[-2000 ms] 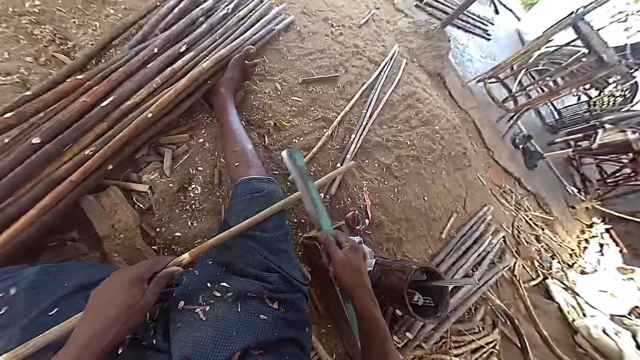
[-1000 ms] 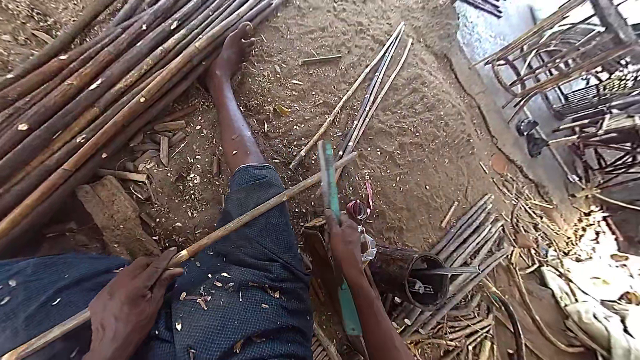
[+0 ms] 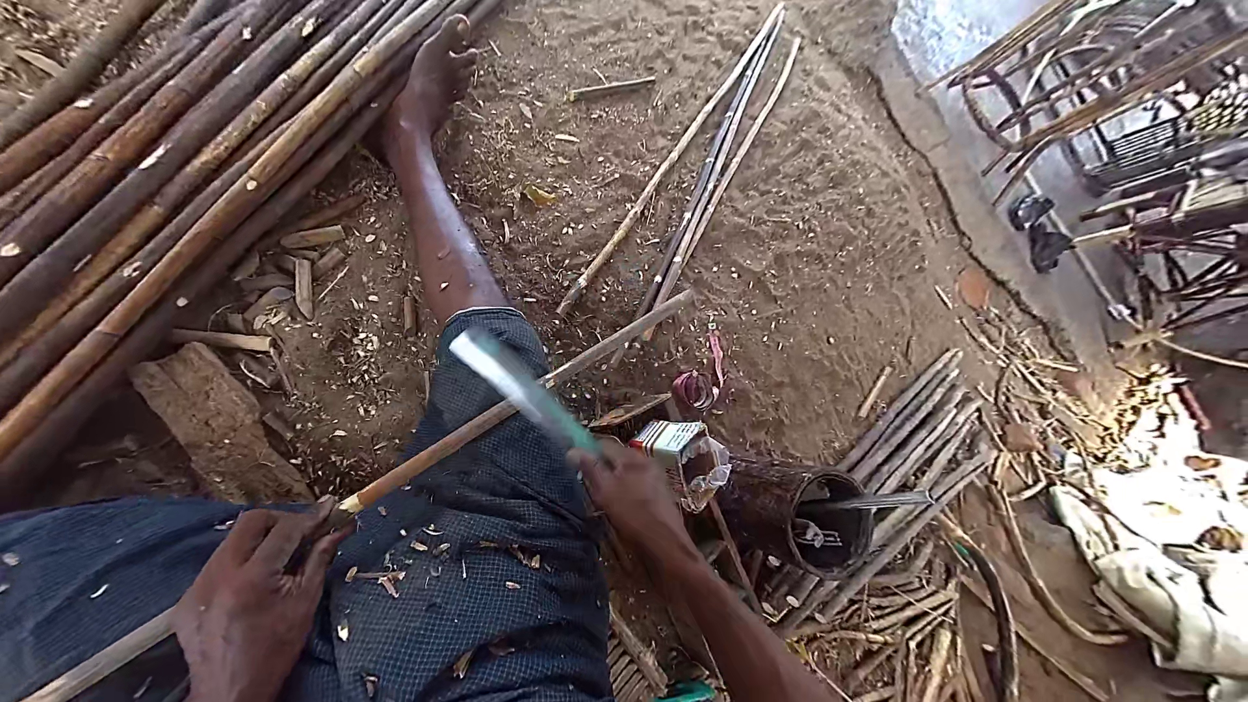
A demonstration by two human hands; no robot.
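A long thin cane stick [image 3: 444, 444] lies diagonally across my thighs. Around it, near a pale cut spot, my left hand [image 3: 258, 585] is closed, and the lower end runs out at the bottom left. My right hand [image 3: 624, 487] grips a long blade [image 3: 517, 385], a green and bright metal one that looks like a machete or large knife. It is blurred and crosses the stick over my knee; whether it touches the stick I cannot tell. Pale shavings [image 3: 390, 583] are scattered on my dark checked cloth.
Thick poles [image 3: 195, 224] lie at the upper left beside a wood block [image 3: 219, 419]. Several thin canes [image 3: 702, 185] rest on the sandy ground. Right of my knee are a small box [image 3: 668, 439], a hollow container [image 3: 848, 522] holding a metal tool, and bundled sticks [image 3: 912, 429]. Cane frames [image 3: 1150, 146] stand upper right.
The blade in my right hand has swung from upright to a leftward tilt across the stick since one second ago. My left hand holds the stick in about the same place.
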